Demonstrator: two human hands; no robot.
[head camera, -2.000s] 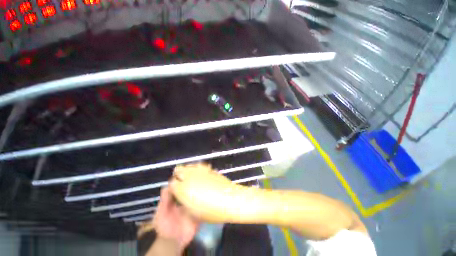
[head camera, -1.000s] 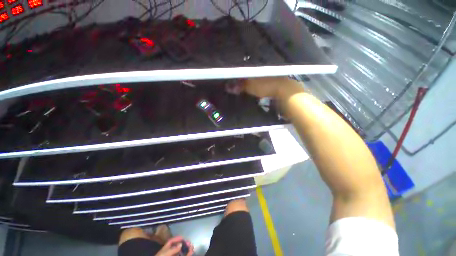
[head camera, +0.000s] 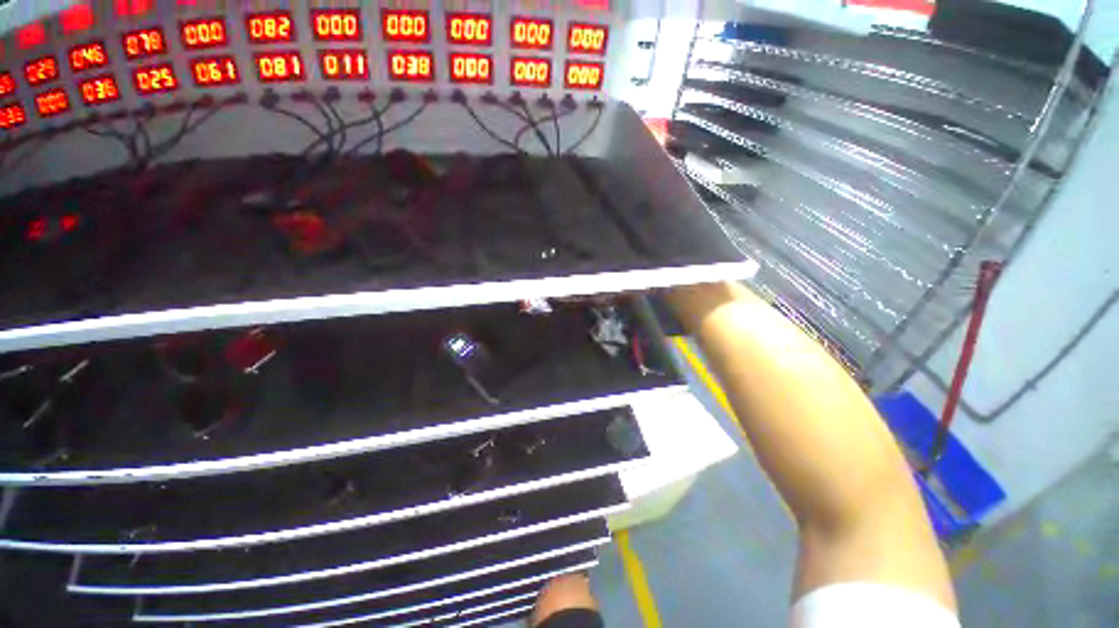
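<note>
My right hand (head camera: 702, 304) reaches in from the right under the top shelf (head camera: 405, 299). Its wrist shows, but the fingers are mostly hidden behind the shelf's white edge, so I cannot tell what they hold. A small lit thing (head camera: 536, 304) shows at that edge, left of the wrist. A small dark watch-like device (head camera: 460, 347) with a lit white-blue screen lies on the black second shelf (head camera: 368, 380). My left hand is not in view.
Red digital readouts (head camera: 406, 66) and thin black cables stand behind the top shelf. Shiny wire shelving (head camera: 847, 184) is at the right. A blue bin (head camera: 945, 472) with a red pole (head camera: 969, 356) is on the floor. A white box-like stack (head camera: 675, 448) adjoins the rack.
The view has tilted up, showing more readouts. My right hand has gone from visible on the second shelf to mostly hidden behind the top shelf's edge. My left hand has left the picture.
</note>
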